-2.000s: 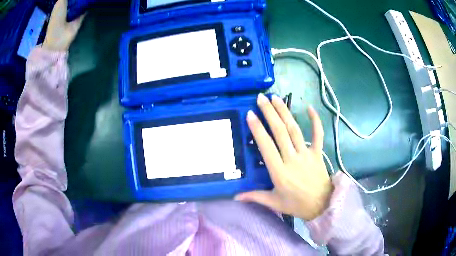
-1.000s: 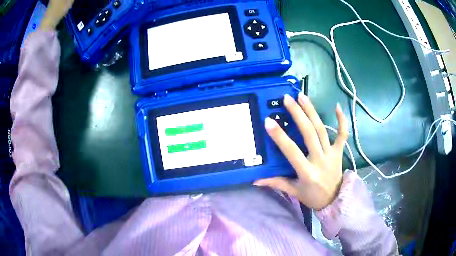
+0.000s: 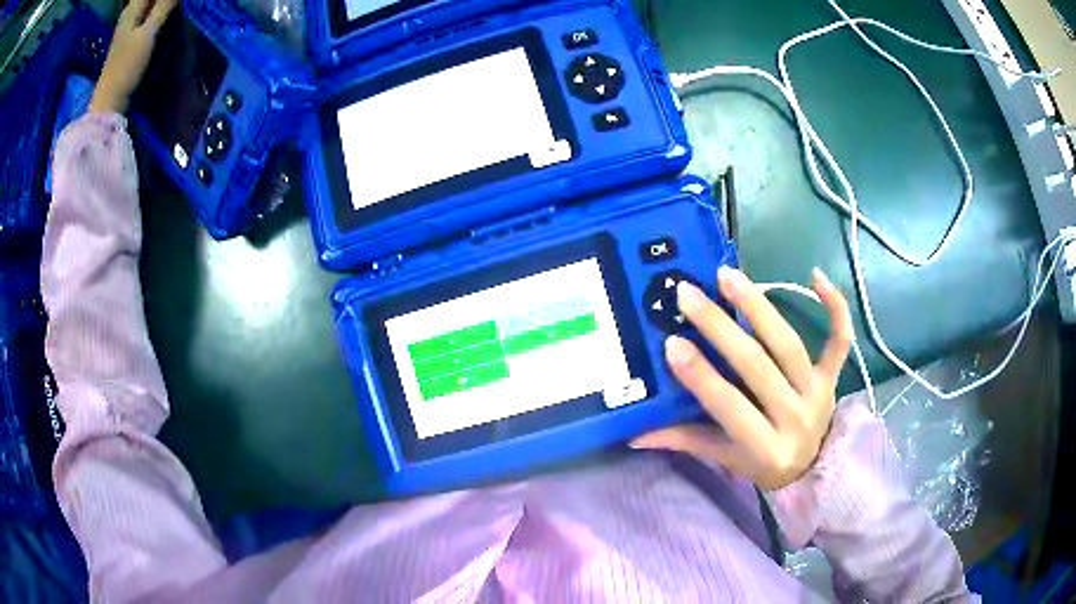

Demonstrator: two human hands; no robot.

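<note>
A blue handheld tester unit point(image 3: 531, 342) lies nearest me, its white screen showing green bars. My right hand point(image 3: 761, 383) rests on its keypad end with fingers spread over the direction pad and the thumb at the near edge. A second blue unit point(image 3: 496, 118) with a plain white screen lies just beyond, with a white cable point(image 3: 732, 73) at its right end. My left hand point(image 3: 132, 50) is at the top left beside a tilted blue unit point(image 3: 224, 130) with a dark screen; whether it grips the unit is unclear.
Another blue unit point(image 3: 389, 21) is cut off at the top. White cords loop over the green mat point(image 3: 897, 153) to a white power strip point(image 3: 1027, 106) at right. Crinkled clear plastic point(image 3: 944, 437) lies at lower right. More blue units stand at the far left.
More green bars show on the near screen, which was plain white two seconds ago. The dark-screened unit at left has come into view and now stands nearer and more tilted. My right hand stays on the keypad end.
</note>
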